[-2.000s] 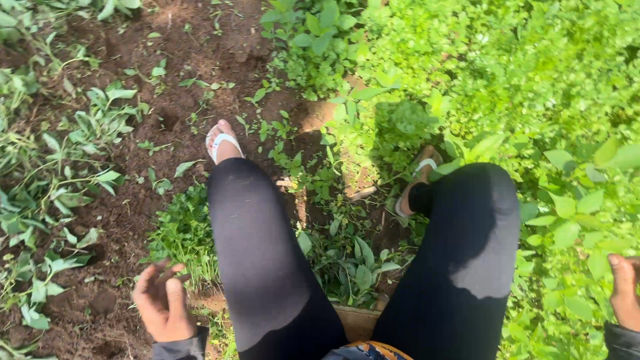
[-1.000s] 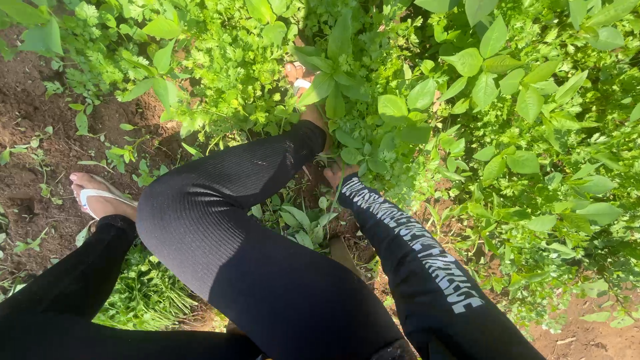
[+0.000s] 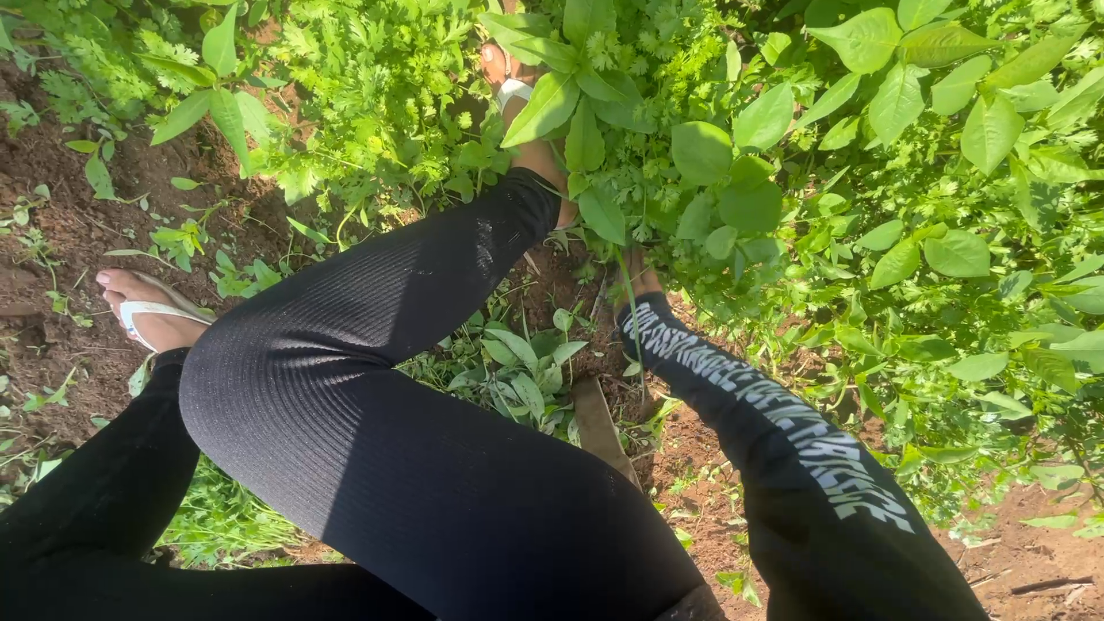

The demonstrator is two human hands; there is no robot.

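Note:
My right hand (image 3: pixel 639 269) reaches down among the stems at the base of a broad-leaved plant (image 3: pixel 589 103), just past the cuff of a black sleeve that bears white writing. Leaves and shadow cover its fingers, so whether they grip a stem cannot be told. A long thin green stem (image 3: pixel 632 315) crosses over the wrist. Feathery, lobed-leaf greens (image 3: pixel 371 103) grow thickly around the broad-leaved plants. My left hand is out of view.
My bent legs in black ribbed trousers (image 3: pixel 414 466) fill the lower middle. One foot in a white flip-flop (image 3: pixel 164 315) rests on brown soil, the other (image 3: pixel 509 82) among leaves. Loose leafy plants (image 3: pixel 522 371) lie beside a flat wooden piece (image 3: pixel 601 423).
Both hands showed at the sides two seconds ago. My right hand has since moved down into the plants, and my left hand has left the view. The view has shifted toward the greens.

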